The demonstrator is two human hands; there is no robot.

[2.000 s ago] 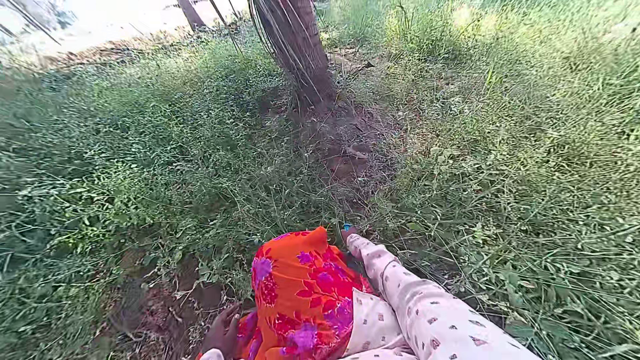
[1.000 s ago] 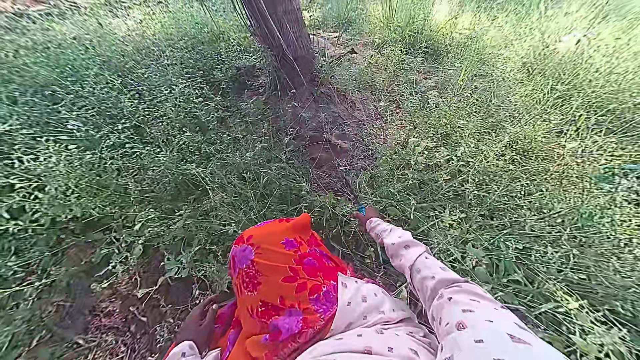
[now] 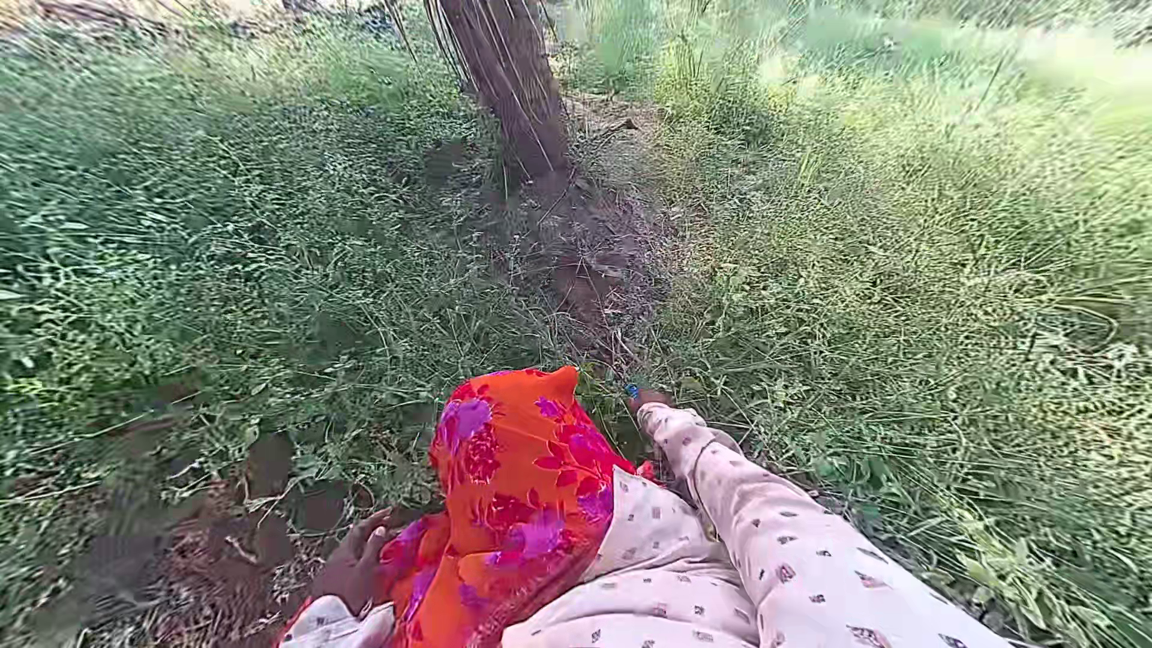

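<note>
At the lower left my left hand [image 3: 353, 562] rests against an orange cloth with pink and purple flowers [image 3: 517, 486], its fingers partly hidden by the cloth's folds. My right hand [image 3: 652, 398] reaches forward at the end of a pale printed sleeve [image 3: 765, 522], low among the weeds. Something small and blue [image 3: 633, 391] shows at its fingertips; whether it is a tool's handle cannot be told. Thin dry stems lie just beyond that hand.
A leaning tree trunk [image 3: 517, 85] rises ahead, with a strip of bare brown soil [image 3: 585, 288] running from its foot. Dense green weeds [image 3: 225, 279] grow on the left and tall grass [image 3: 900, 297] on the right. Disturbed soil with dry litter [image 3: 216, 558] lies at lower left.
Two seconds ago the right hand was also low by the weeds beside the blue thing; its sleeve has shifted slightly. The left hand stays by the orange cloth.
</note>
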